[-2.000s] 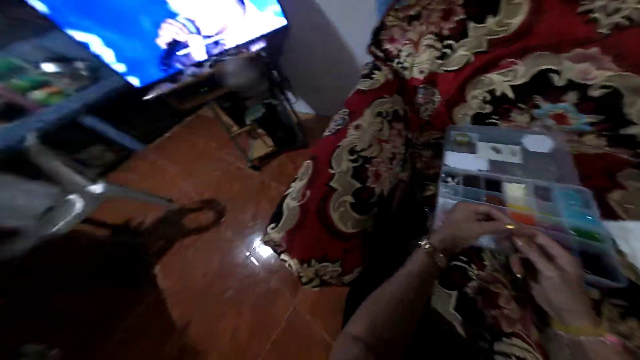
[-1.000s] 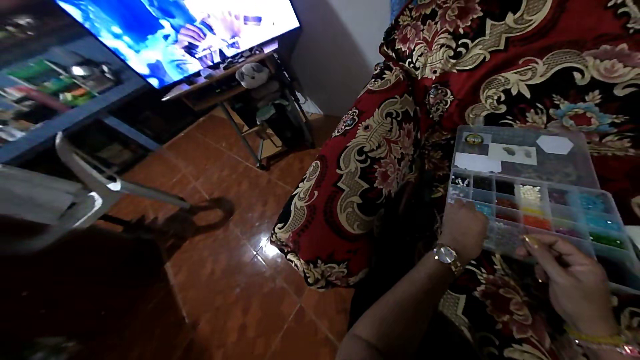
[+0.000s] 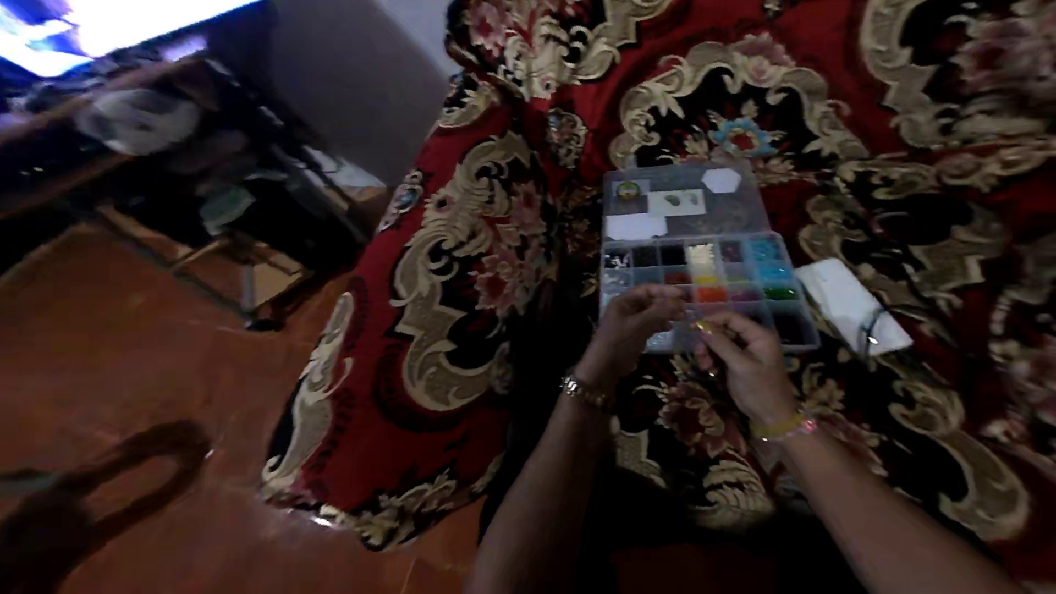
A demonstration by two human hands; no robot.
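A clear plastic bead organizer [image 3: 780,247] lies with its lid raised back on the patterned cloth, its compartments holding white, orange, green, teal and dark beads. Over its front left part is my left hand [image 3: 639,318], fingertips drawn together; whether something thin is between them is too small to tell. Close to its right, my right hand [image 3: 747,355] pinches a small yellow piece [image 3: 702,327] between thumb and fingers, above the front compartments. Paper pieces [image 3: 676,203] show on the lid.
A red, black and cream floral cloth [image 3: 470,272] covers the seat. Right of the organizer lies a white block [image 3: 854,305] with a dark cord-like thing on it. At left are a small stand [image 3: 239,276] below a lit screen [image 3: 124,25], and a tiled floor [image 3: 206,355].
My left hand has come out of the organizer's left compartments and moved right, close to my right hand. The view has swung to the right.
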